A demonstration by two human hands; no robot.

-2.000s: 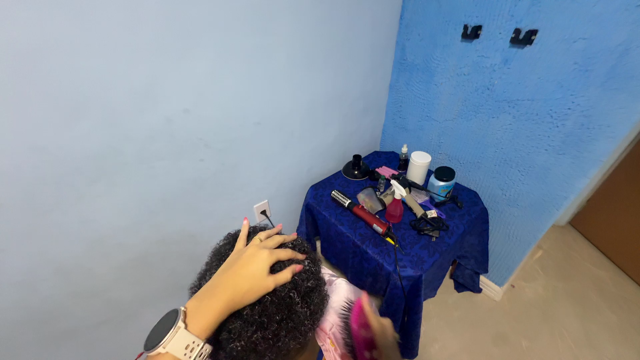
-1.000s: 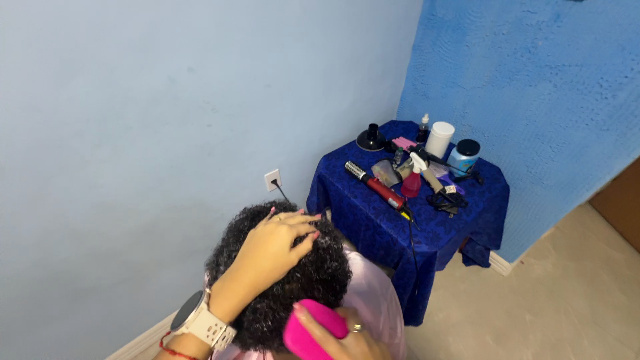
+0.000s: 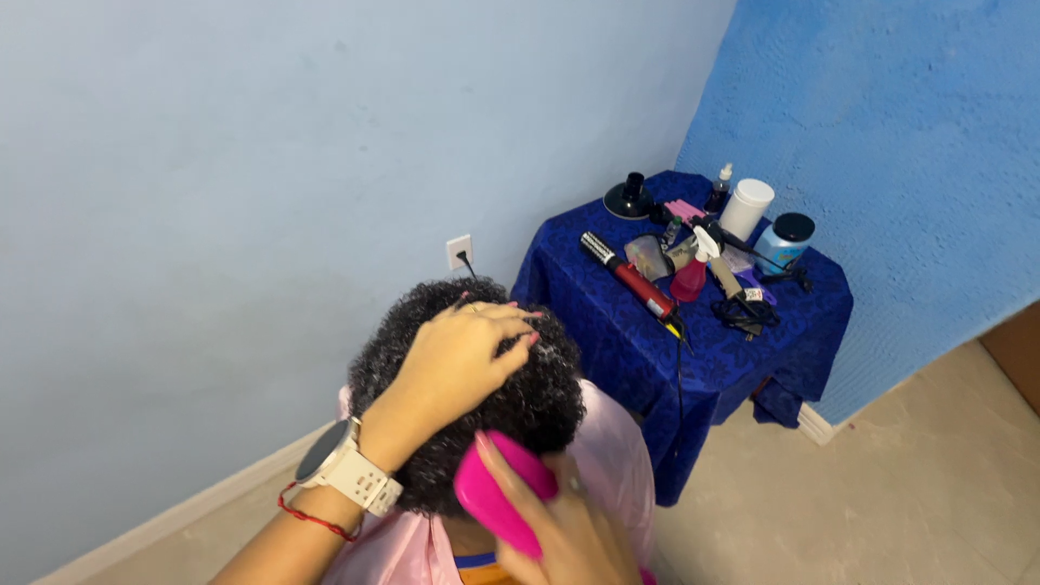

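Dark curly hair (image 3: 520, 398) covers the head of a seated person, who wears a pink satin-like cape (image 3: 613, 439). My left hand (image 3: 455, 361), with a smartwatch on the wrist, rests on top of the head, its fingers spread over the curls and holding no tool. In my right hand (image 3: 561, 520) is a bright pink hairbrush (image 3: 500, 491), its back facing up, at the lower back of the hair near the nape. Its bristles are hidden beneath it, and the right hand is slightly blurred.
To the right, a table with a dark blue cloth (image 3: 650, 357) holds a red hot-air brush (image 3: 642, 291), a red spray bottle (image 3: 691, 275), a white jar (image 3: 746, 210), a blue jar (image 3: 784, 244) and a black diffuser (image 3: 629, 197). A cord hangs down its side. A plugged wall outlet (image 3: 459, 252) is behind the head.
My right hand has brought the pink brush from beside the head, two seconds ago, to the back of the hair. The left hand stays on top of the head.
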